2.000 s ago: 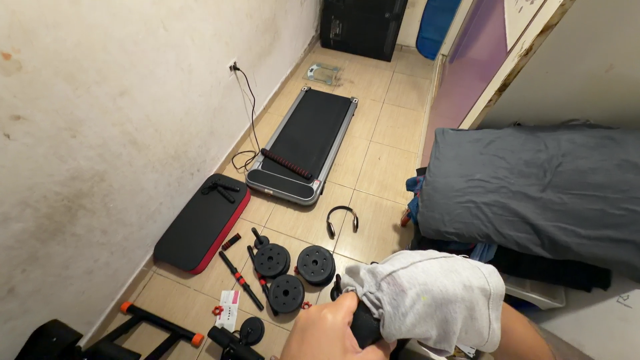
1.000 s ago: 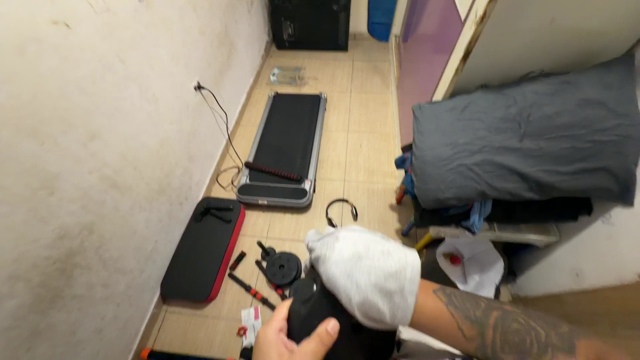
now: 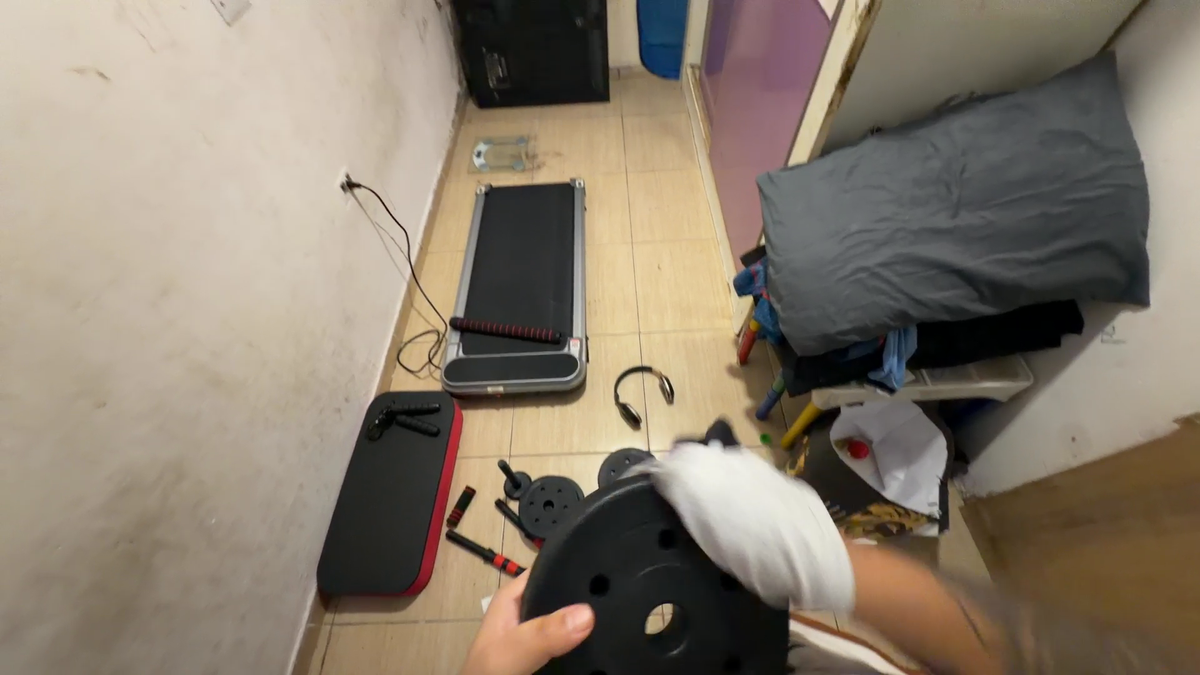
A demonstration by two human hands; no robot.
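Close to the camera, a round black weight plate (image 3: 623,586) with a centre hole is held up at the bottom middle. My left hand (image 3: 534,628) grips its left edge, thumb on the near face. A white cloth (image 3: 750,516) covers my right hand (image 3: 750,534) and lies against the plate's upper right edge; the fingers under the cloth are hidden. Beyond the held plate, another weight plate (image 3: 550,506), a partly hidden plate (image 3: 622,463), a black and red dumbbell bar (image 3: 486,554) and a short grip piece (image 3: 460,506) rest on the floor.
A walking pad treadmill (image 3: 520,267) with a ridged bar (image 3: 506,330) lies ahead. Headphones (image 3: 643,394) are on the tiles. A black step board (image 3: 389,497) with jump-rope handles (image 3: 415,417) is at left. At right, a grey pillow (image 3: 956,206) tops clothes on a small table (image 3: 923,382).
The plate in my left hand now shows its flat face to the camera; one second ago it was mostly under the cloth. The cloth-covered hand has moved to the plate's upper right edge.
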